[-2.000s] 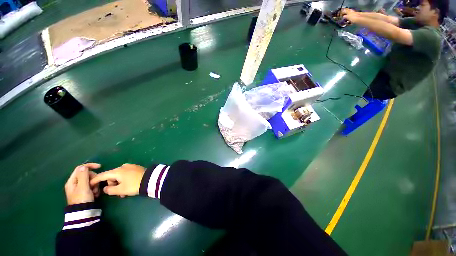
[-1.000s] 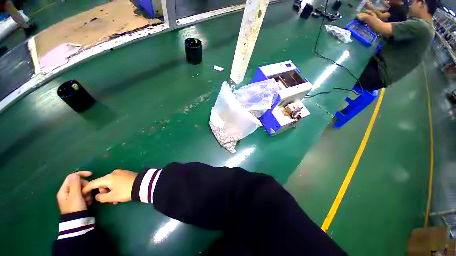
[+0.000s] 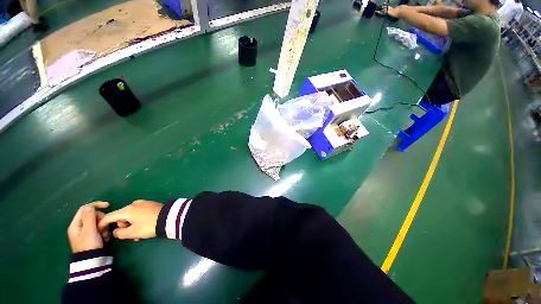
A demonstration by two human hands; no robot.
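Note:
My left hand (image 3: 88,227) and my right hand (image 3: 135,221) are together low at the left, above the green belt (image 3: 196,160). The fingers of my right hand touch or overlap those of my left. A small dark patch shows between the hands, but I cannot tell whether it is a held thing or shadow. A black cylindrical housing (image 3: 120,98) stands on the belt beyond my hands, with a yellow-green spot inside. Another black housing (image 3: 248,51) stands farther back.
A clear plastic bag of small pieces (image 3: 274,142) lies beside a blue and white feeder box (image 3: 341,116). A pale post (image 3: 295,50) rises behind them. A person in a green shirt (image 3: 474,53) works at the right, near a blue stool (image 3: 422,127). A brown board (image 3: 113,29) lies opposite.
The black housings have moved to the right along the belt, and the small white piece has moved toward the post. The neighbouring person's arms have shifted. My hands keep nearly the same pose.

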